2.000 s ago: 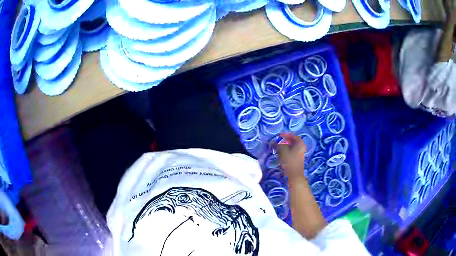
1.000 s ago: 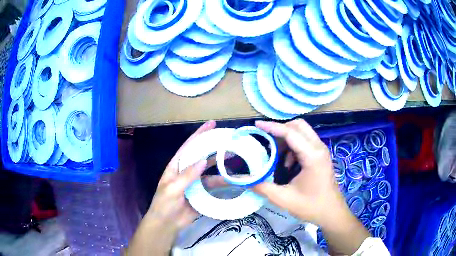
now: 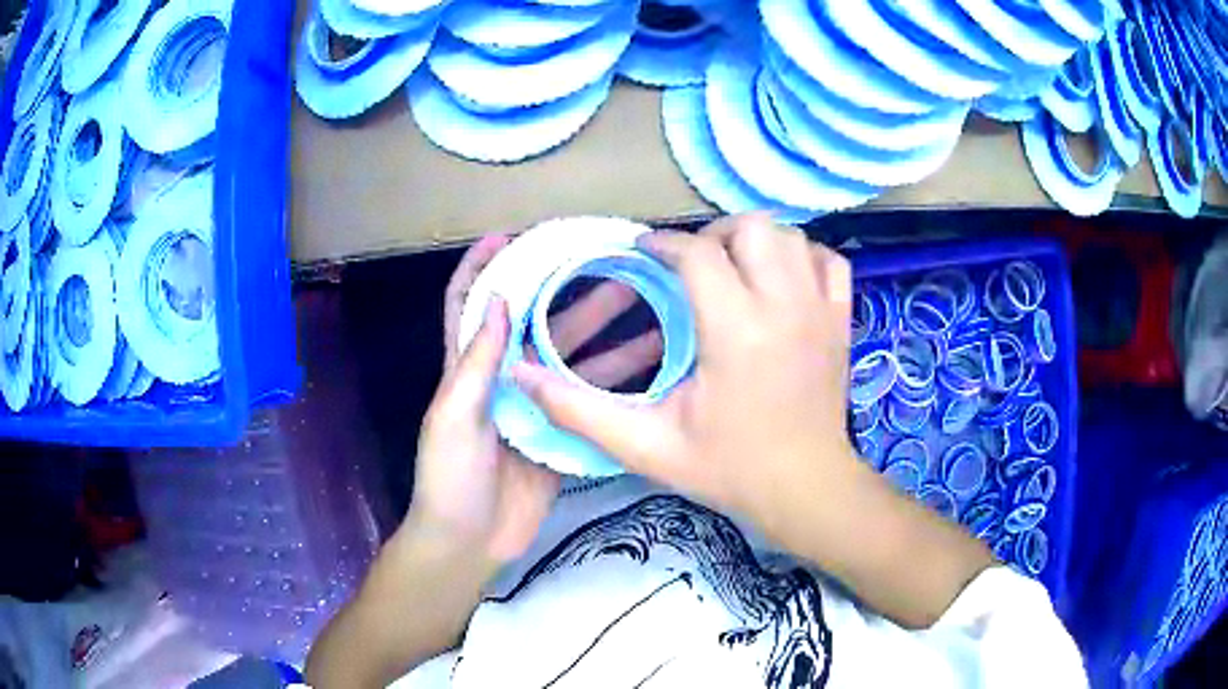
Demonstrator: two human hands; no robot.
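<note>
A wide ring [image 3: 509,289], white to pale blue with a scalloped edge, is held over my lap in front of the bench edge. My left hand [image 3: 478,431] grips it from the left, with the thumb on its face and fingers behind. A narrow ring [image 3: 673,316] stands over its centre hole. My right hand [image 3: 741,364] holds the narrow ring from the right, with the thumb along its lower left side. Fingers show through the hole. Whether the narrow ring is fully seated cannot be told.
The bench [image 3: 404,189] holds heaped assembled rings [image 3: 519,115]. A blue flange tray [image 3: 256,269] with wide rings is at left, above purplish crates [image 3: 249,525]. A blue collar bin [image 3: 1064,444] with narrow hoops is at right. Part of a person's sleeve [image 3: 1208,337] shows at the right edge.
The narrow ring, earlier tilted in front of the wide ring, now sits against its centre. My right hand has moved left and closed around it. The view has shifted slightly.
</note>
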